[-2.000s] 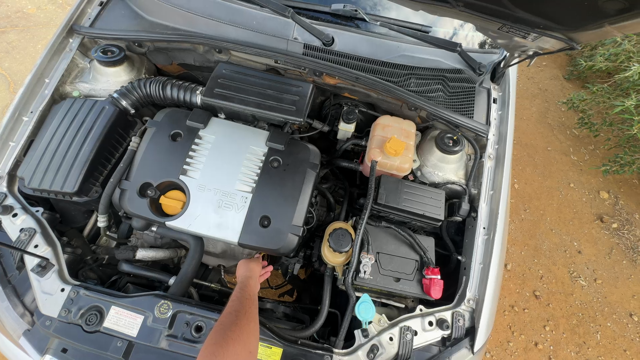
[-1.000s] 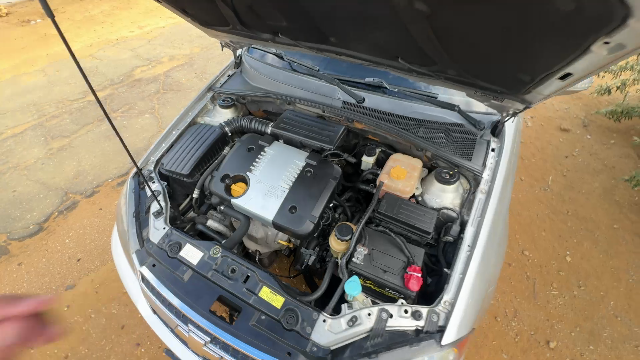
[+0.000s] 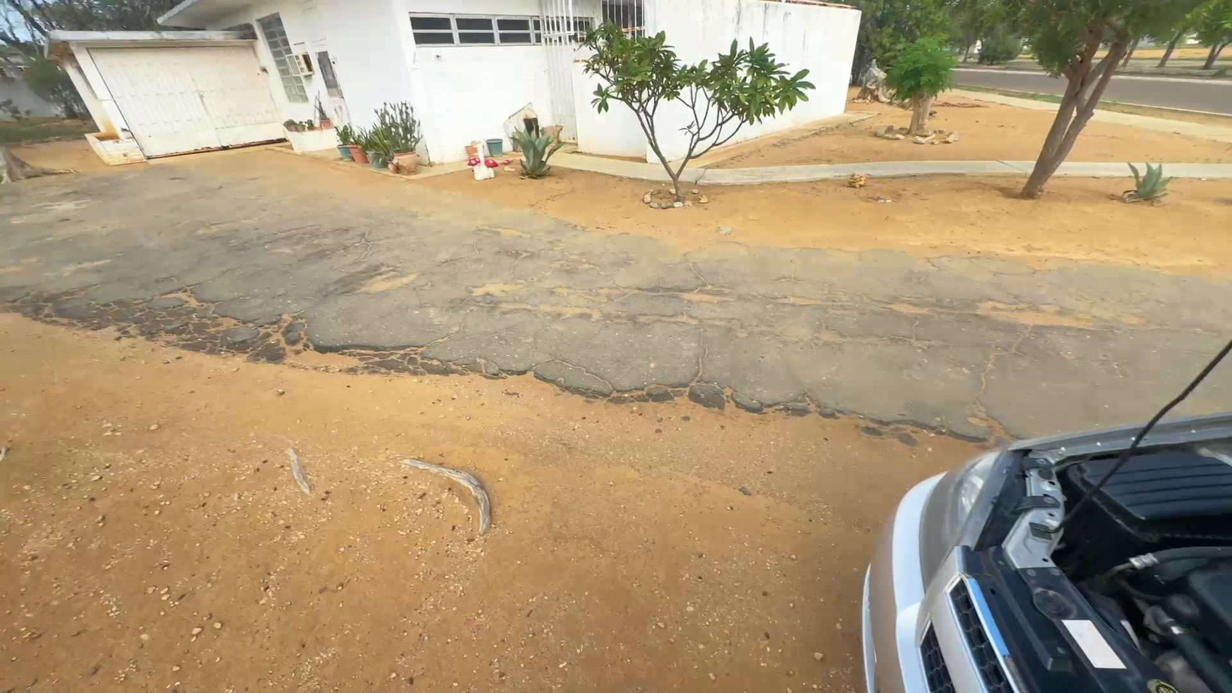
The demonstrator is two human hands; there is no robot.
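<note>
Neither of my hands shows in the head view at this moment. At the lower right stands the front corner of a silver car (image 3: 905, 587), its engine bay uncovered. The black air filter housing (image 3: 1155, 491) lies inside that corner. A thin black hood prop rod (image 3: 1145, 443) slants up from the bay's edge and leaves the frame at the right. Below it are the headlight (image 3: 962, 496) and part of the front grille (image 3: 977, 635). The rest of the engine and the hood are out of view.
Sandy ground (image 3: 577, 577) with a curved piece of dry wood (image 3: 462, 479) lies left of the car. Beyond runs a cracked asphalt driveway (image 3: 616, 318). Farther off are a small tree (image 3: 679, 106), potted plants (image 3: 385, 144), a white house (image 3: 481, 87) and a garage door (image 3: 188, 96).
The view has swung left, away from the engine bay. A hand was at the engine two seconds ago, and a blurred hand was at the lower left one second ago; no hand shows now.
</note>
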